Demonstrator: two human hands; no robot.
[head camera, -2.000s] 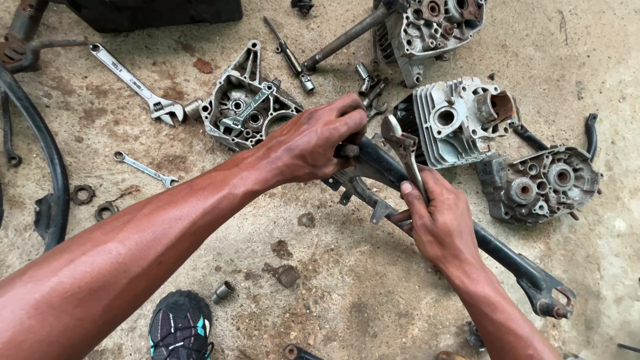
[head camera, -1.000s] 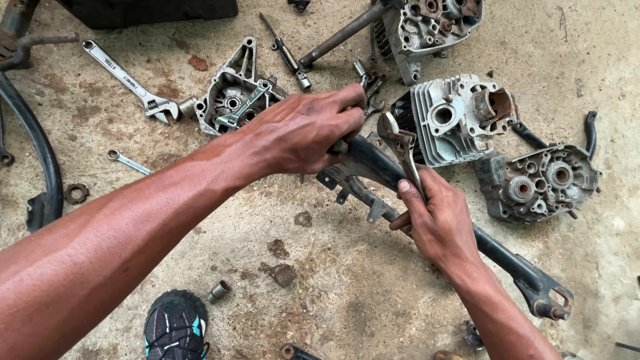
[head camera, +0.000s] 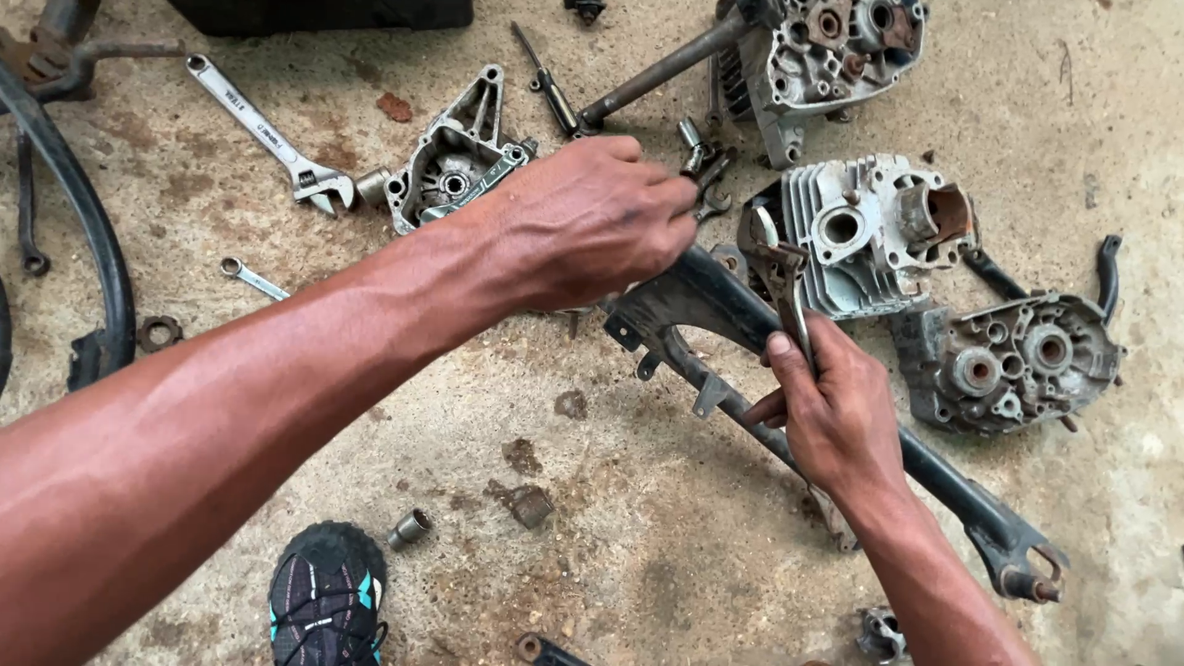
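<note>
A black tubular swingarm (head camera: 934, 462) lies diagonally across the middle of the view. My left hand (head camera: 601, 222) is curled over its upper left end; the fingertips and whatever they touch there are hidden. My right hand (head camera: 832, 407) grips the handle of an adjustable wrench (head camera: 786, 277), its jaws pointing up, and rests against the swingarm. Just beyond the wrench jaws lies a finned engine cylinder (head camera: 842, 231). Behind my left wrist is an aluminium engine cover (head camera: 453, 153) with a small wrench (head camera: 481, 190) lying on it.
A second adjustable wrench (head camera: 268, 139), a combination wrench (head camera: 254, 277) and a screwdriver (head camera: 550, 92) lie on the concrete. Crankcase parts (head camera: 1017, 361) (head camera: 832, 65) sit to the right and top. A socket (head camera: 410, 529) is beside my shoe (head camera: 324, 597). A curved black tube (head camera: 92, 213) is at left.
My left hand stays at the swingarm's upper end, with small shifts in its pose. My right hand still holds the wrench, whose head is now turned differently.
</note>
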